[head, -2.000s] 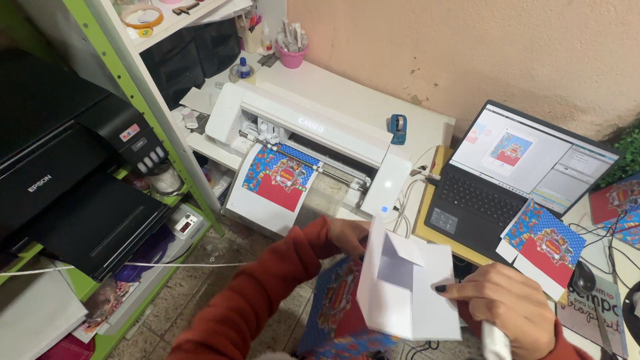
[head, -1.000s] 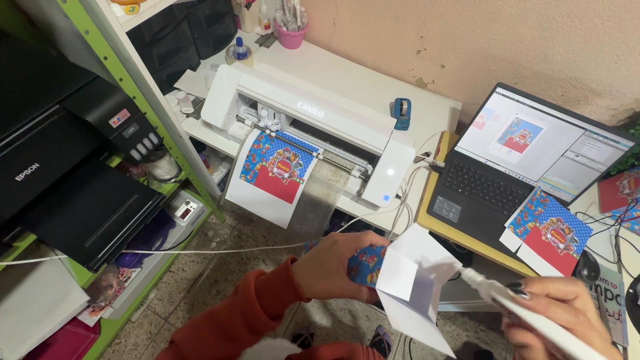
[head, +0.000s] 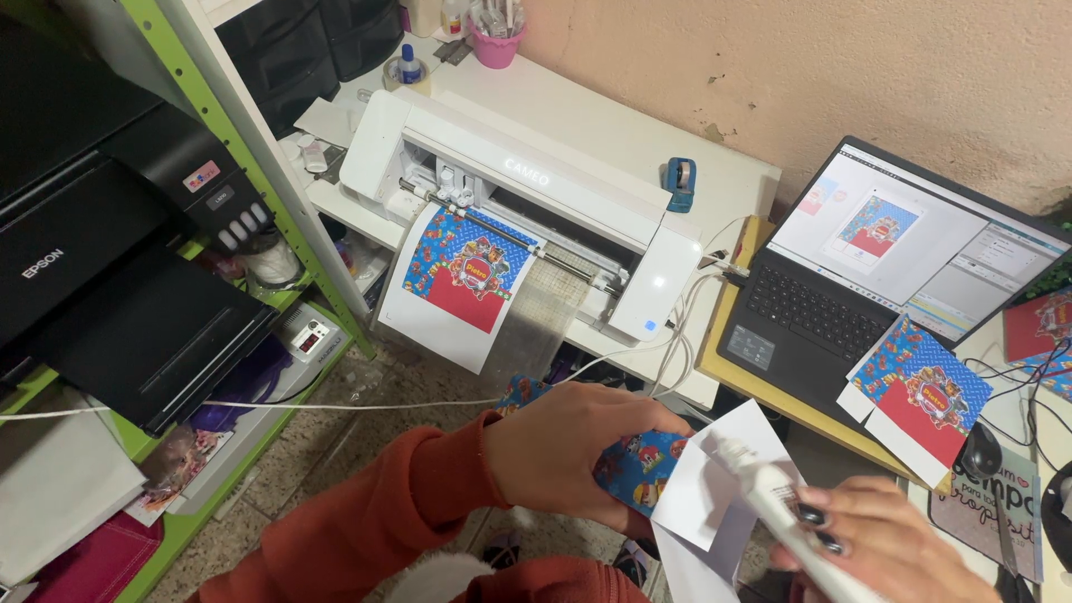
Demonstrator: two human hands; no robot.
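Observation:
My left hand grips a partly folded paper box, its printed blue outside toward my palm and its white inside and flaps facing up. In my right hand is a white glue tube, tilted so that its nozzle end lies over a white flap of the box; whether it touches is blurred. On the cutting machine a printed sheet in blue and red lies on a clear cutting mat. Another printed cut-out rests against the laptop's front right corner.
A black printer stands on a green and white shelf at the left. On the desk are a blue tape dispenser, a pink pot of tools and a small blue-capped bottle. White cables hang beside the laptop; a mouse lies right.
Two seconds ago my right fingers were on the open white paper; now the glue tube is over its flap. My left hand has shifted to the box's printed side.

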